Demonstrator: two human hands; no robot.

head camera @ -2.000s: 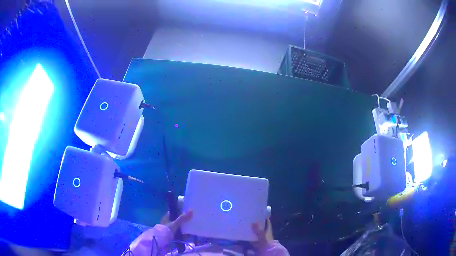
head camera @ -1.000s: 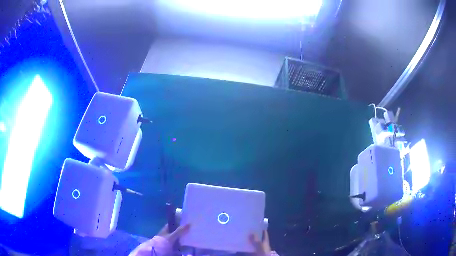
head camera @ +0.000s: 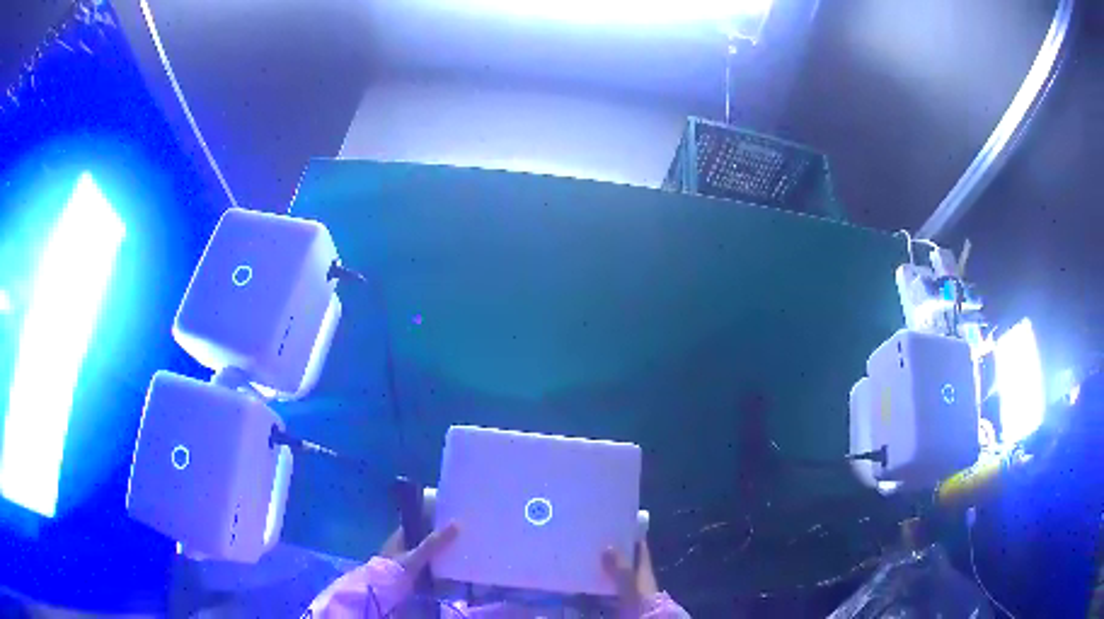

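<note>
A white portable projector (head camera: 538,490) with a glowing ring on top is at front centre. My left hand (head camera: 418,550) grips its left side, fingers on the top edge. My right hand (head camera: 630,573) grips its right side near the lower corner. Both hands are partly hidden by the projector, and the pink sleeves are cut off by the lower edge. A slim dark stick, likely the remote control (head camera: 412,510), stands beside the projector's left side by my left hand; I cannot tell whether the hand holds it.
Two projectors (head camera: 257,302) (head camera: 208,467) with cables stand at the left bench edge, another (head camera: 923,409) at the right. A power strip (head camera: 932,296) is behind it, a clear bag (head camera: 914,586) below. A mesh crate (head camera: 753,168) is at the bench's far end.
The whole view has shifted slightly up and down with head movement. My hands keep the same hold on the projector. The bright glow at the top grew, then shrank somewhat.
</note>
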